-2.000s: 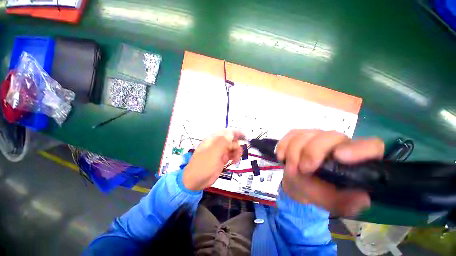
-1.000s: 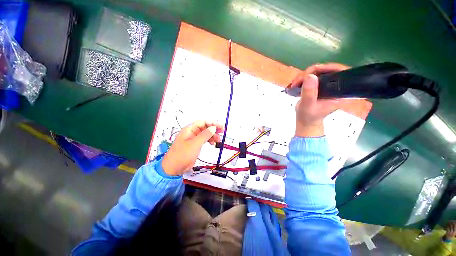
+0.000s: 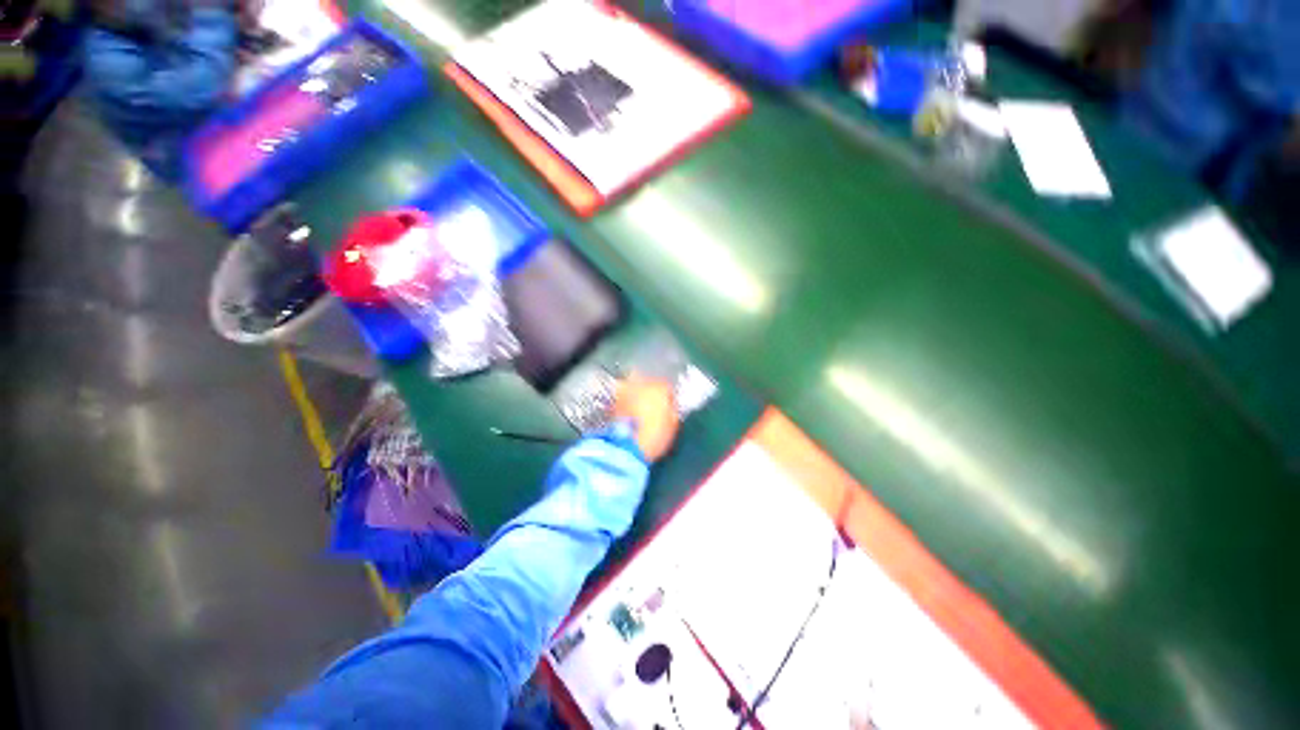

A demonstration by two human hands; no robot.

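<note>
My left hand reaches over the screw tray; the picture is blurred and I cannot tell whether the fingers hold anything. More screws show just right of the hand. The white panel lies on its orange-red carrier board at the bottom, cut off by the lower edge. A dark cable and a red lead cross the panel. A small green circuit board and a round black spot show near its left corner. My right hand and the screwdriver are out of the picture.
A thin dark stick lies left of the screws. Beyond are a black stack, a blue tray with a red round item and clear bags. Another carrier with a white panel is farther along. People in blue sleeves are at the top.
My view has swung left. My left hand has moved from the panel to the screw tray. My right hand and the screwdriver have left the picture.
</note>
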